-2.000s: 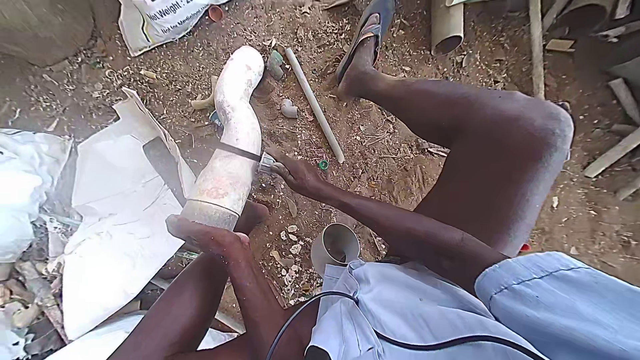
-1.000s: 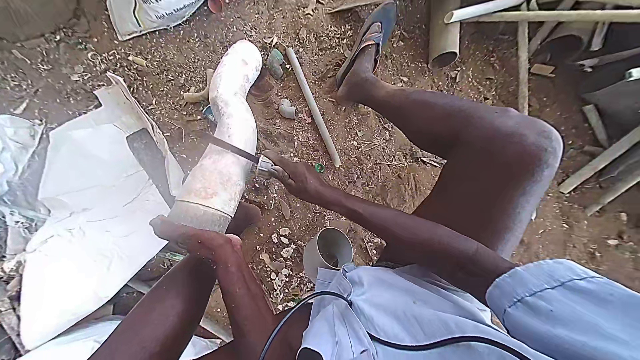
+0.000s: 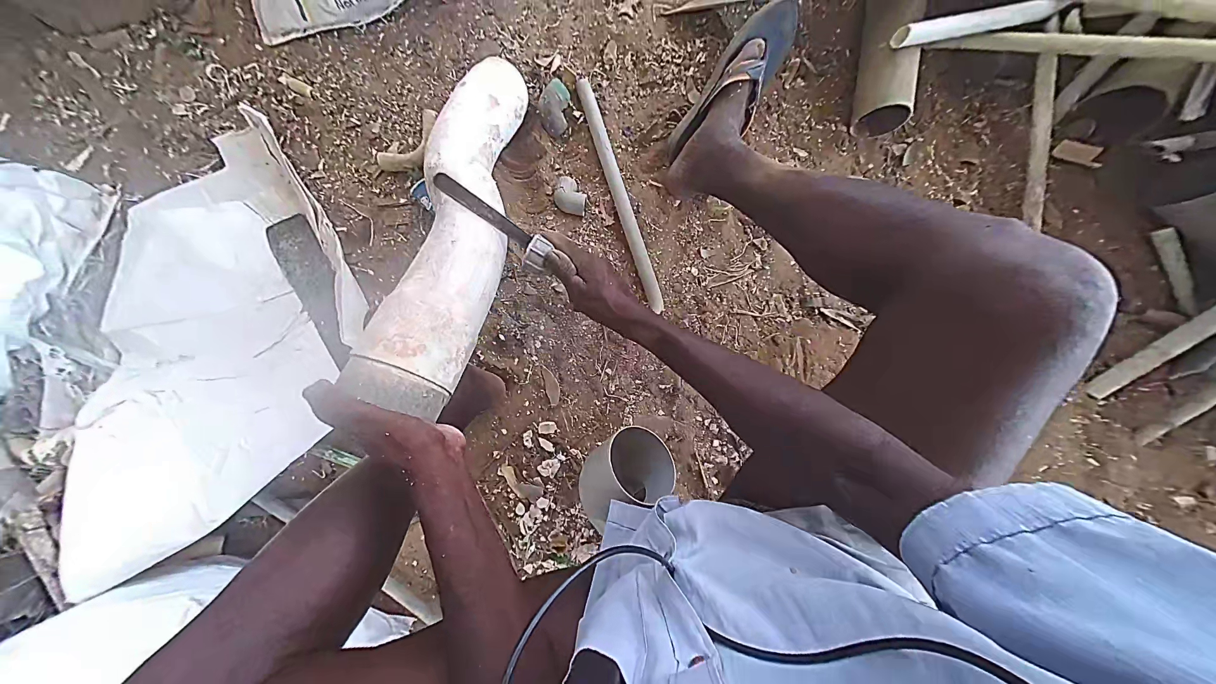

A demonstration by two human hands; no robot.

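A long, pale, curved object shaped like a lower leg and foot point(image 3: 451, 266) slants from upper middle to lower left, with a grey pipe-like collar point(image 3: 394, 380) at its near end. My left hand point(image 3: 389, 427) grips that collar from below. In my right hand point(image 3: 589, 285) is the handle of a narrow, dark blade or rasp point(image 3: 483, 211), with a pale metallic ferrule. The tool lies across the upper part of the pale object. Its exact kind cannot be told.
A short grey pipe point(image 3: 627, 470) stands near my lap. A thin pipe point(image 3: 619, 195) and a pipe elbow point(image 3: 570, 197) lie on the soil. White sheets point(image 3: 190, 380) cover the left side, a dark flat strip on them. More pipes point(image 3: 885, 66) lie upper right. A black cable point(image 3: 807, 654) crosses my clothing.
The tool and my right hand have moved up along the pale object, toward its far end. My left hand keeps its hold on the collar.
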